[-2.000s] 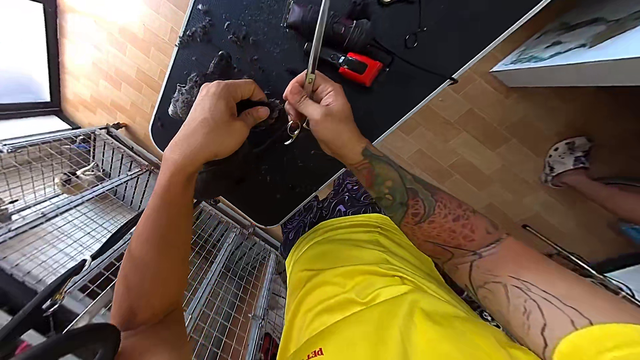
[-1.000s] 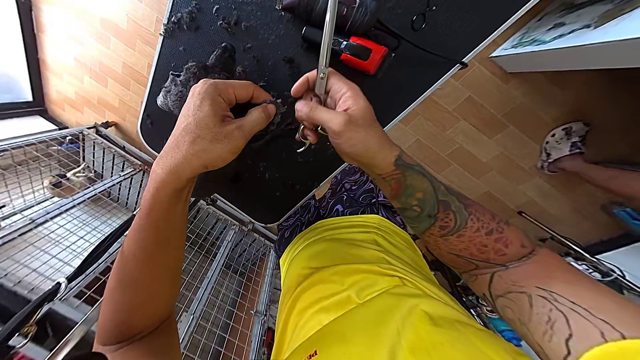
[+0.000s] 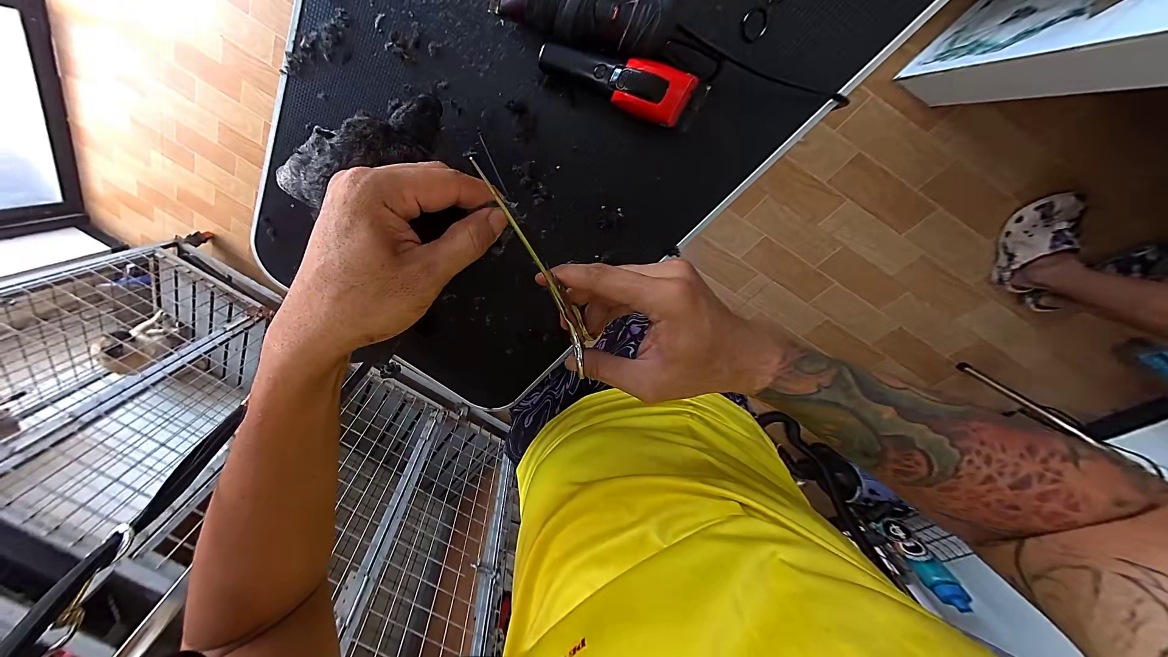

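Gold-coloured scissors [image 3: 526, 239] are gripped by the handles in my right hand [image 3: 657, 319], their slightly parted blades slanting up and left. At the blades is my left hand [image 3: 392, 242], with thumb and forefinger pinched near a small wisp of hair; what exactly lies between those fingertips is hard to tell. A clump of dark grey fur [image 3: 360, 141], possibly part of an animal, lies behind the left hand on the black grooming table [image 3: 438, 342]. Loose tufts of cut hair [image 3: 319, 41] are scattered over the table.
A red and black clipper [image 3: 639, 87] lies on the table beside a dark cylindrical thing [image 3: 593, 18] and a black cord [image 3: 766, 68]. Wire cages [image 3: 411, 511] stand close at left and below, one with an animal inside. A person's foot in a spotted clog [image 3: 1040, 239] is at right.
The scissors pointed upward, away from my left hand; now they slant left with their blades at its fingertips. My right hand has turned and moved lower.
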